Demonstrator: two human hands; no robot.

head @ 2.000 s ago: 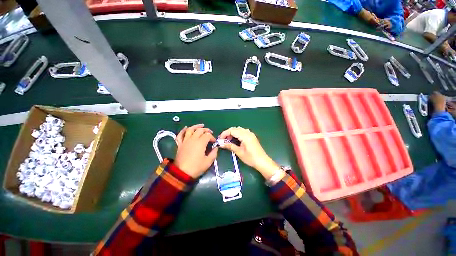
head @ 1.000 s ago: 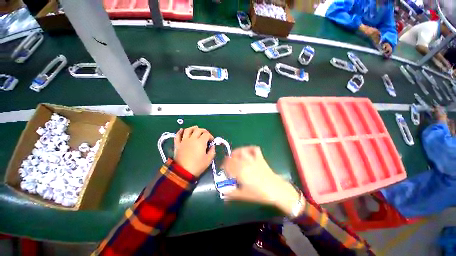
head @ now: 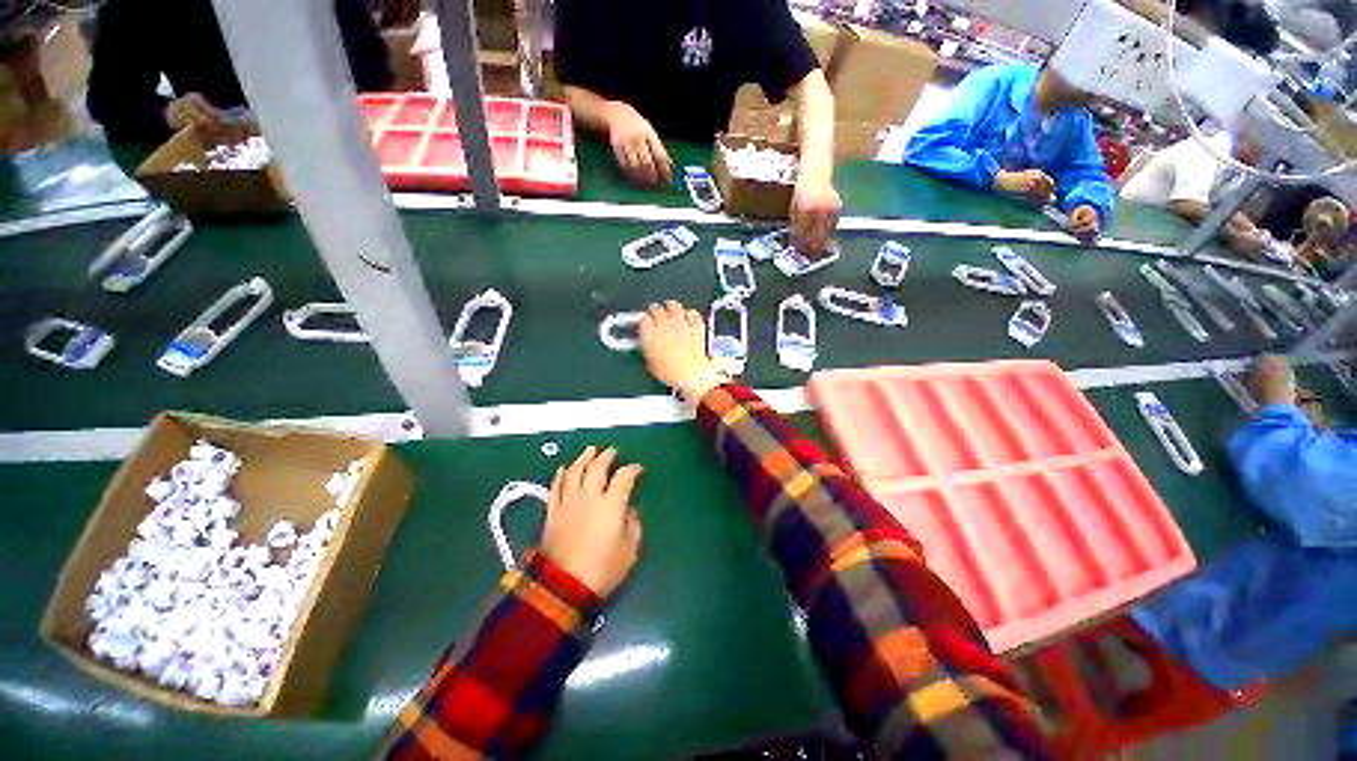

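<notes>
My left hand (head: 592, 523) is palm down over the green bench (head: 714, 595), its fingers apart and nothing visible in them. A white loop unit (head: 511, 513) lies beside and partly under it. My right hand (head: 679, 348) reaches over the rail onto the belt. Its fingers are at the right end of a loop unit (head: 622, 332) and cover part of it; whether they grip it is hidden. Another loop unit (head: 728, 330) lies just right of this hand. An open carton (head: 390, 506) of small white parts (head: 201, 595) stands at left.
A salmon-pink compartment tray (head: 1000, 483) lies at right. A grey post (head: 335, 223) rises at the white rail (head: 566, 419). More loop units lie on the belt (head: 551, 364). A small white ring (head: 549, 449) lies near the rail. Across the belt, a person's hand (head: 814, 216) touches a unit.
My right hand has moved from the bench forward onto the belt. The loop unit between my hands is gone from its bench spot. The view has tilted up, showing people across the belt.
</notes>
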